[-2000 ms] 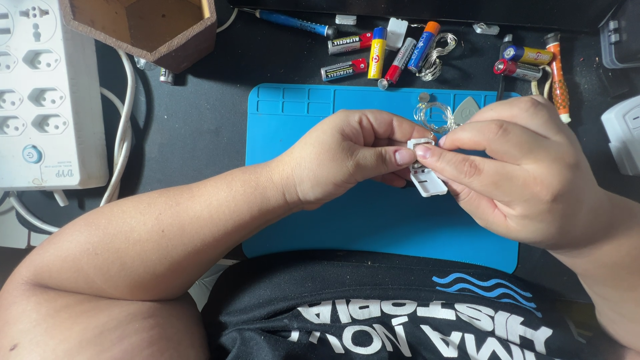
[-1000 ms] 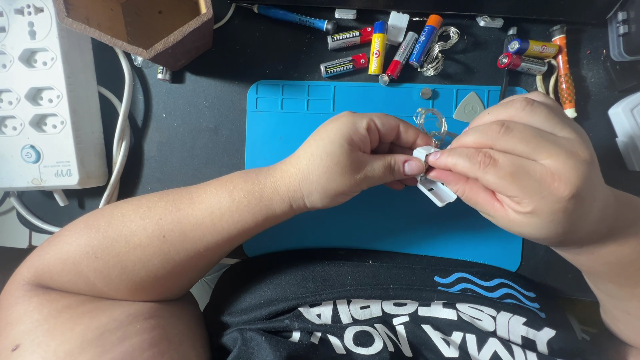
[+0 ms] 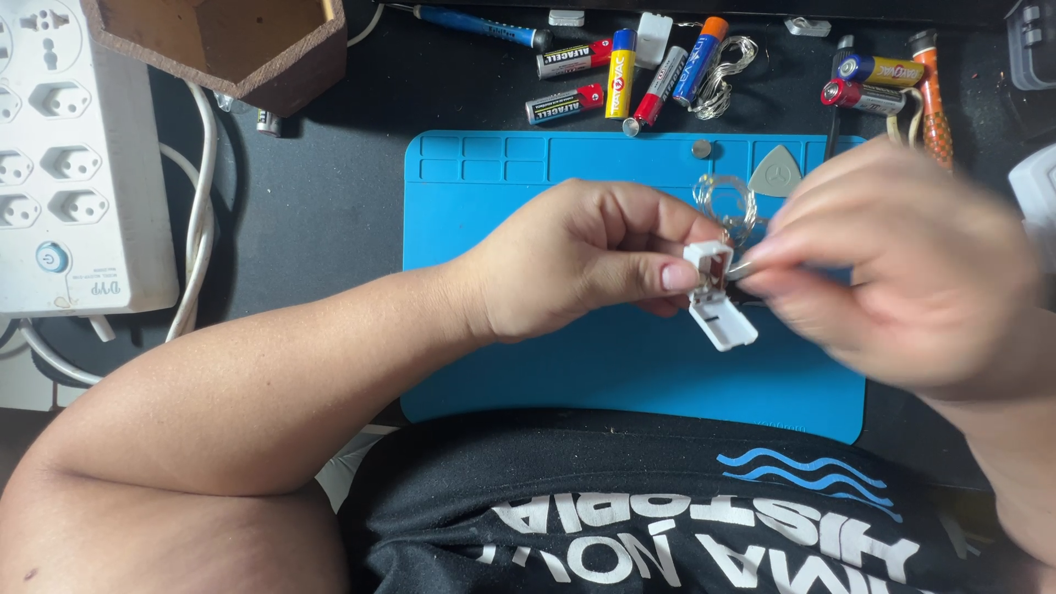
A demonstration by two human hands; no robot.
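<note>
My left hand (image 3: 594, 256) pinches a small white plastic battery case (image 3: 708, 252) between thumb and fingers. Its lid (image 3: 724, 322) hangs swung out toward my body, and the inside of the case shows. Just right of the case, my right hand (image 3: 891, 264), blurred, pinches a small shiny metal piece (image 3: 742, 269), too blurred to name surely. A coil of thin silvery wire (image 3: 726, 202) lies behind the case, over the blue silicone mat (image 3: 577, 371). On the mat's back part are a small round metal cell (image 3: 701, 148) and a grey triangular pick (image 3: 775, 172).
Several batteries (image 3: 620, 74) and a bundle of wire (image 3: 726, 78) lie behind the mat. More batteries (image 3: 879, 70) and an orange-handled tool (image 3: 934, 107) are at back right. A white power strip (image 3: 82, 181) and a hexagonal wooden box (image 3: 223, 49) stand at left.
My right hand has drawn back to the right from the case, with the metal piece now showing at its fingertips. The case's inside shows more plainly. My left hand has stayed about where it was.
</note>
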